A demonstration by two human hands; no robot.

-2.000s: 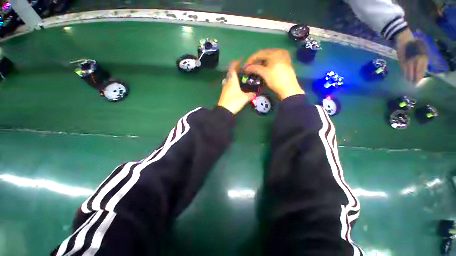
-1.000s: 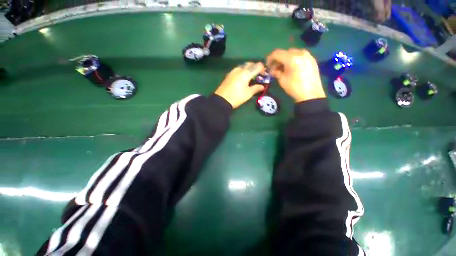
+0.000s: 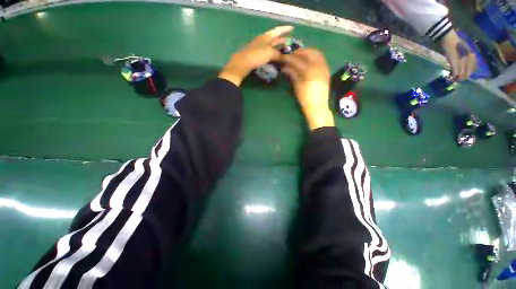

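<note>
A unit lies on the green belt between my hands. Its circuit board (image 3: 291,46) shows above my right fingers, and its white disc part (image 3: 267,71) shows below my left hand. My left hand (image 3: 254,56) reaches in from the left with its fingers spread around the board. My right hand (image 3: 307,70) is blurred and touches or covers the front of the unit. The fingers hide the housing, and whether either hand grips is unclear. Just right, another unit stands apart: board (image 3: 355,72) and white disc with a red glow (image 3: 348,105).
A unit with a pale wire (image 3: 137,69) is at left, its disc partly behind my left sleeve. A blue-lit unit (image 3: 417,97) and several others are at right. A person's hand (image 3: 461,59) is over the pale rail (image 3: 317,21). A clear plastic bag (image 3: 505,211) is at the right edge.
My hands have left the unit they worked on, which now stands to their right, and moved to the unit at its left. The units have shifted rightward in view. The other person's hand is back in view.
</note>
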